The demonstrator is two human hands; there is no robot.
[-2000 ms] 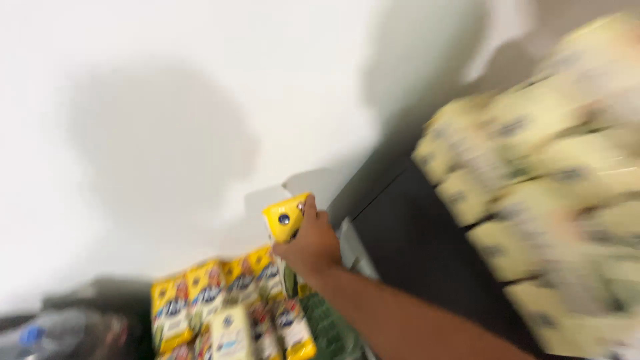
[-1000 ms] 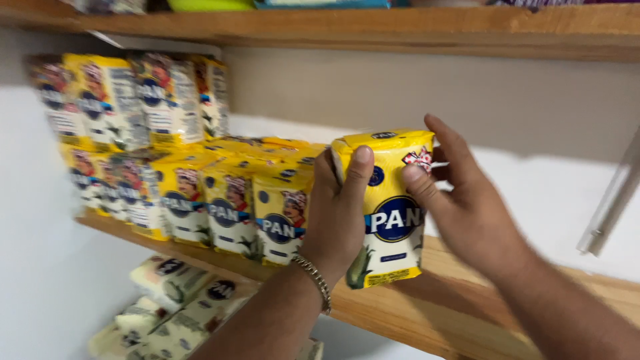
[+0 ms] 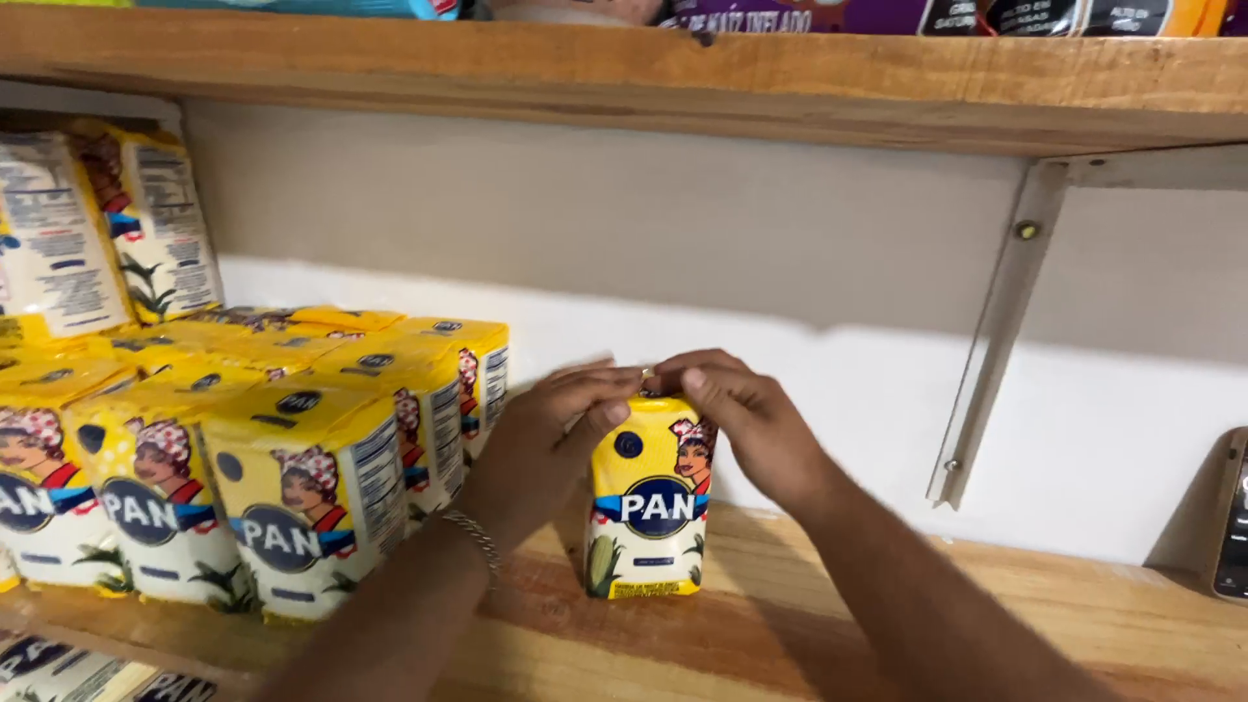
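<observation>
A yellow and white PAN corn flour package (image 3: 651,502) stands upright on the wooden shelf (image 3: 780,595). My left hand (image 3: 556,439), with a chain bracelet at the wrist, rests its fingers on the package's top left edge. On the top right, my right hand (image 3: 746,419) touches the package with bent fingers. The fingertips of both hands nearly meet over its top, and neither hand wraps around it. Left of my left hand stand rows of like packages (image 3: 283,507), with more stacked upright on them (image 3: 161,224) at the back left.
Another wooden shelf (image 3: 585,73) runs overhead, bearing colourful packaged goods (image 3: 799,15). A metal bracket (image 3: 994,341) is fixed to the white wall at right. A dark phone-like object (image 3: 1233,517) leans at the right edge. More PAN packages (image 3: 78,673) lie below the shelf at lower left.
One second ago both hands held the package in the air before the shelf; now it stands on the shelf with the hands at its top. The view swung widely from the earliest frame.
</observation>
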